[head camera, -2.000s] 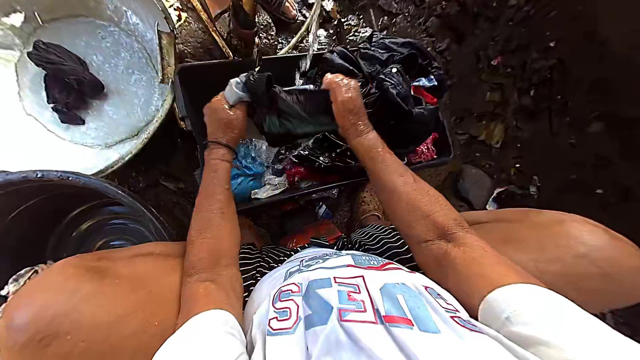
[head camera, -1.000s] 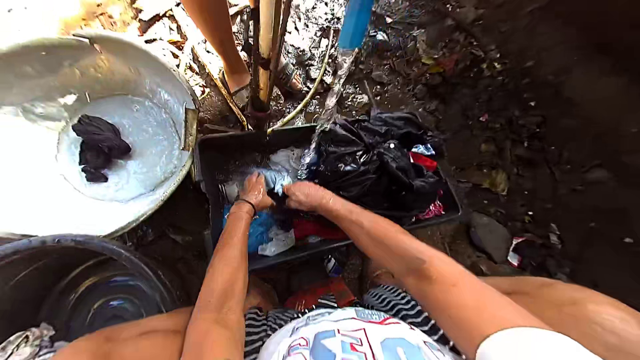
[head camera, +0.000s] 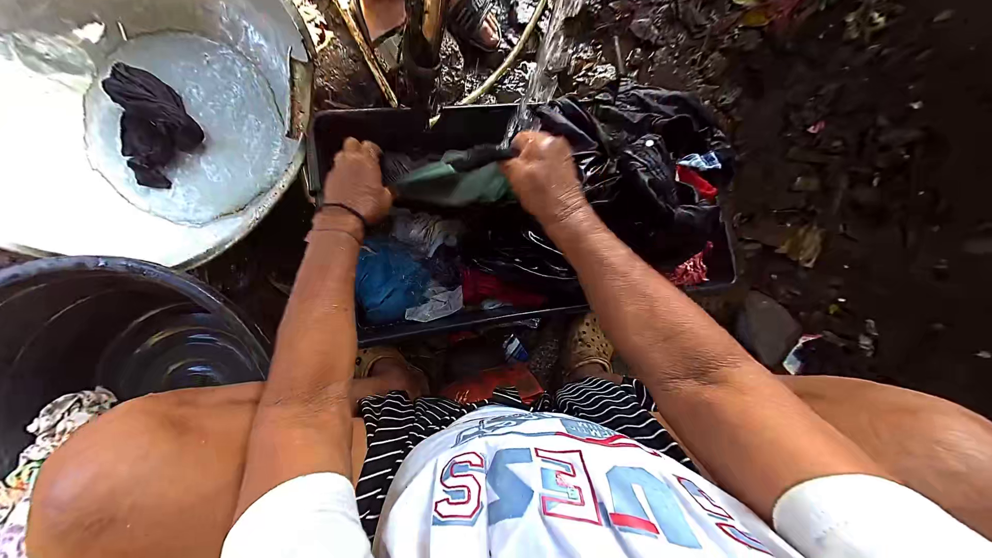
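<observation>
A wet dark green and black cloth (head camera: 457, 180) is stretched between my two hands over a black rectangular basin (head camera: 411, 329). My left hand (head camera: 356, 180) grips its left end near the basin's left side. Its right end is in my right hand (head camera: 546, 172), beside a stream of falling water (head camera: 545, 74). Black wet garments (head camera: 643, 147) are heaped in the basin's right part. Blue cloth (head camera: 387, 279), a red cloth (head camera: 500, 289) and a pale cloth (head camera: 435, 304) lie in the water below my hands. The cloth is somewhat blurred.
A large metal basin (head camera: 291, 182) with a black cloth (head camera: 151, 124) in cloudy water stands at upper left. Below it is a round dark tub (head camera: 209, 291), with patterned cloth (head camera: 66, 422) beside my leg. Another person's sandalled foot (head camera: 480, 27) is behind wooden poles. A stone (head camera: 766, 329) lies at right.
My hands were close together low in the basin one second ago; now they are apart and higher, with the cloth stretched between them. The blue pipe end seen then is out of view.
</observation>
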